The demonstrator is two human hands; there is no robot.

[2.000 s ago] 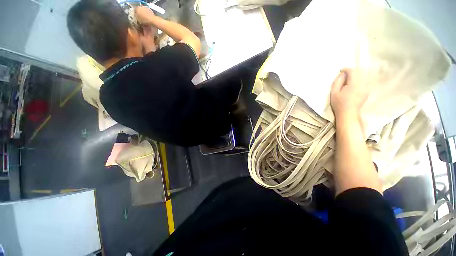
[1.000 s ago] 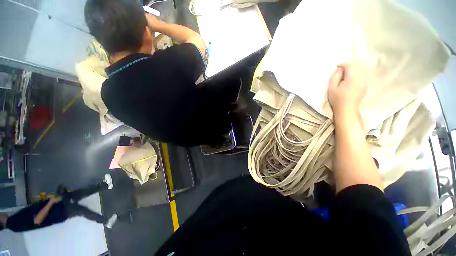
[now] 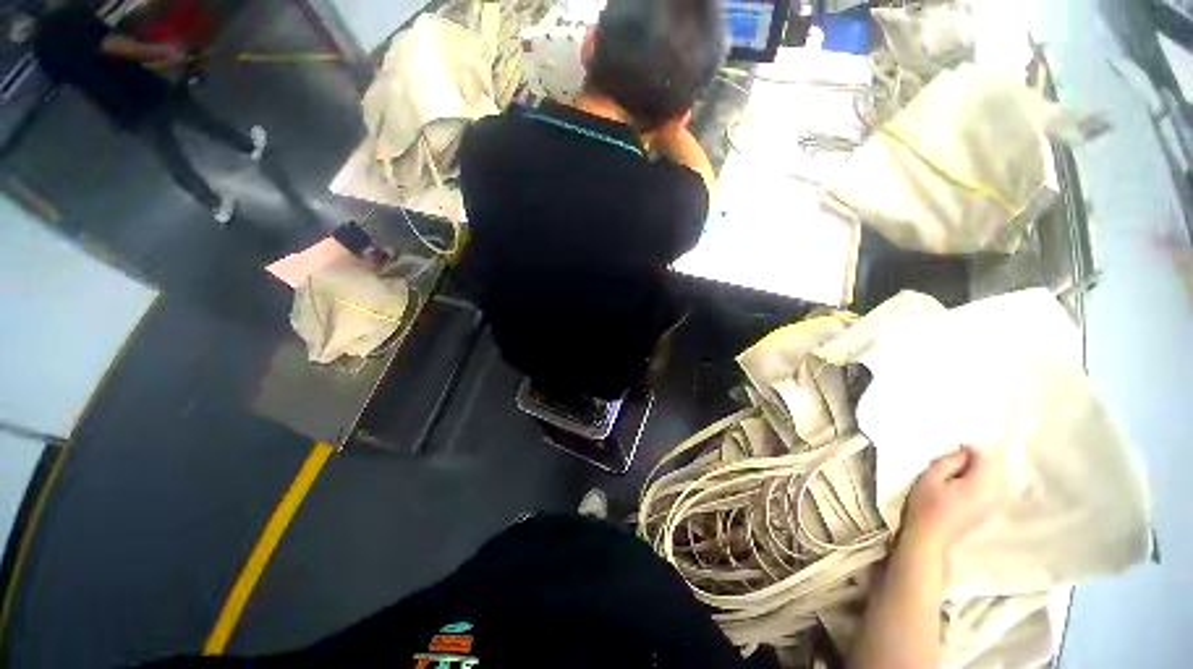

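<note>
My right hand (image 3: 951, 489) lies against the large beige bag (image 3: 1034, 418) on top of a pile at the right. Its fingers are partly washed out by glare, so I cannot tell whether they grip the fabric or only rest on it. Long beige straps (image 3: 752, 523) hang in loops from the pile, left of my forearm. A thin yellow edge shows on the bags at the pile's upper left. My left hand is not in view.
A person in black (image 3: 563, 235) sits at a white table (image 3: 785, 170) ahead. More beige bags lie at the table's right (image 3: 962, 163) and left (image 3: 425, 105). A small bag (image 3: 347, 311) lies on a low surface. Another person (image 3: 151, 111) is at the upper left.
The view has swung, so the pile and my right hand appear lower and the seated person farther right. More of the table and a screen show. My hand stays on the bag.
</note>
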